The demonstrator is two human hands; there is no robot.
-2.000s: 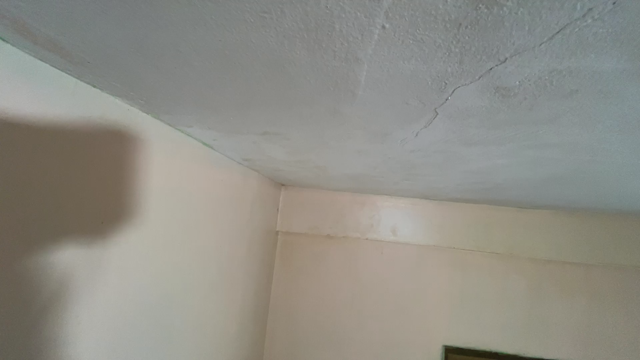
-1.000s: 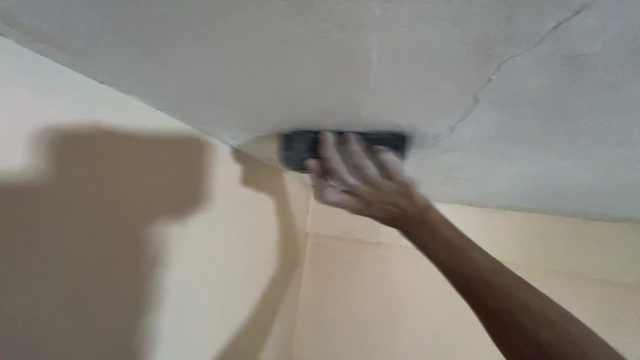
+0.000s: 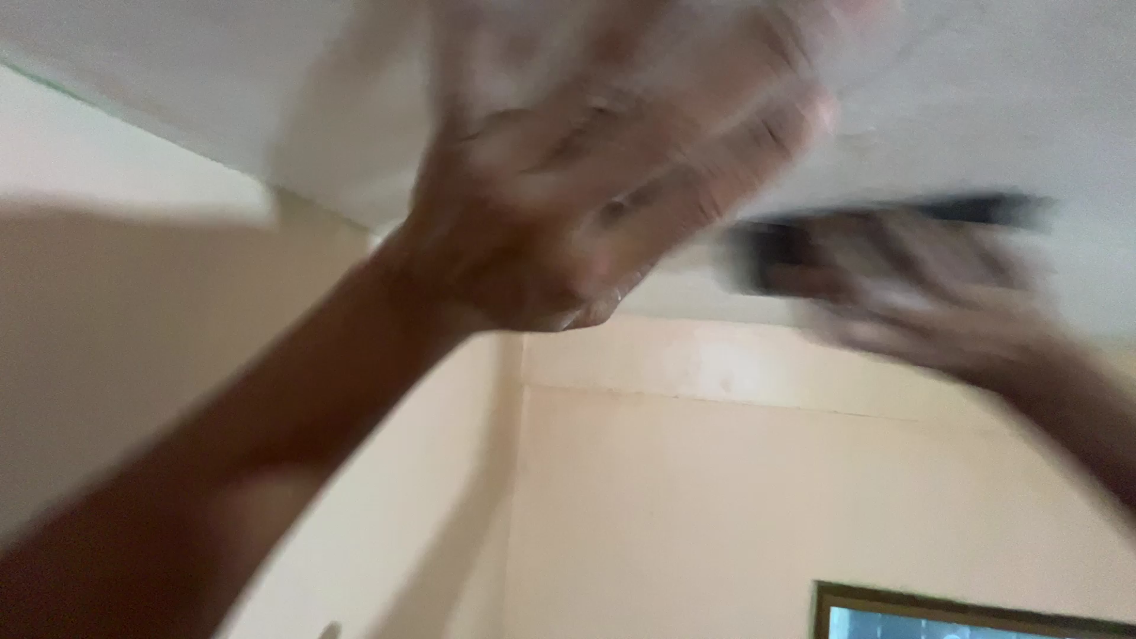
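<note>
My left hand (image 3: 586,177) is raised large and blurred in front of the grey-white ceiling (image 3: 976,106), fingers stretched towards the upper right, nothing seen in it. Whether it touches the ceiling is not plain. To its right, my right hand (image 3: 923,275) grips a dark block-like tool (image 3: 763,257), held up against or very close to the ceiling. Motion blur hides what kind of tool it is. Its fingers lie over the block's near side.
A cream wall (image 3: 710,506) with a shallow ledge meets the left wall (image 3: 399,524) in a corner below the ceiling. Shadows fall over the left wall. A dark-framed opening or window (image 3: 950,603) shows at the lower right edge.
My left hand has come into view from the lower left. My right hand, absent two seconds ago and near the wall corner one second ago, is now farther right with the dark block.
</note>
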